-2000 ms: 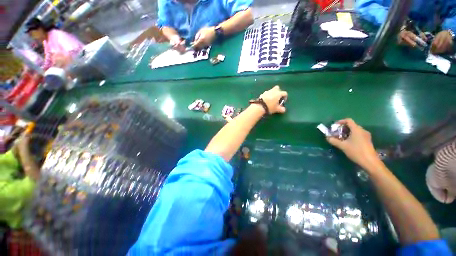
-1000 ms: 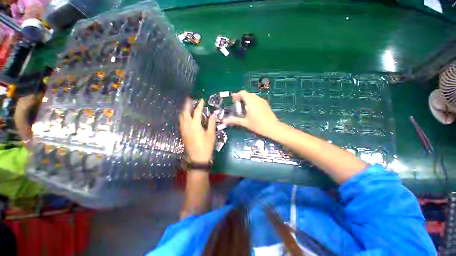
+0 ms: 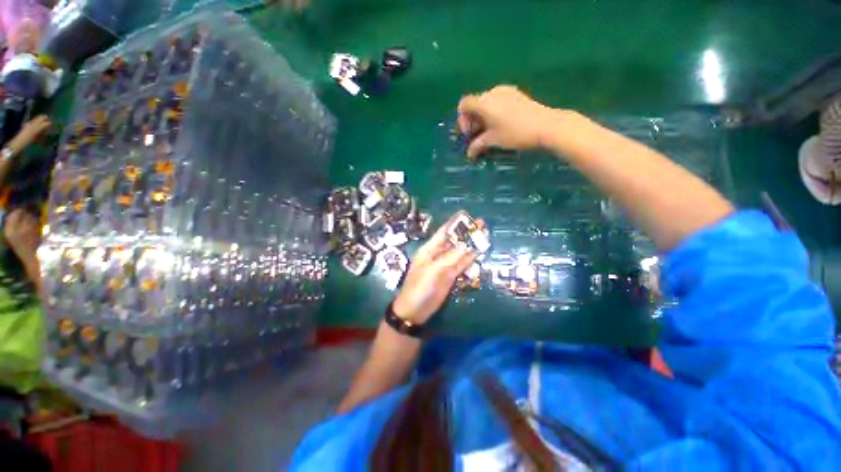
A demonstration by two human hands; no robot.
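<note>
My left hand (image 3: 432,281) holds a square electronic module (image 3: 467,231), silver-white and dark with a white tab, over the near left part of the clear blister tray (image 3: 590,212). My right hand (image 3: 503,122) is over the tray's far left corner, with its fingers bent together around something small and dark that is mostly hidden. A loose pile of square modules (image 3: 372,221) with white tabs lies on the green bench left of my left hand. A small orange and pale part (image 3: 470,276) shows in the tray just below my left hand.
A tall stack of blister trays (image 3: 249,184) stands at left. A single module (image 3: 345,68) and a black part (image 3: 396,61) lie at the far side. A fan (image 3: 823,157) is at right. Another person's hand (image 3: 23,235) shows at the left edge.
My right hand has moved away from the pile, up and right to the tray's far corner. My left hand has moved right from the pile, with a module in it. More of the pile shows.
</note>
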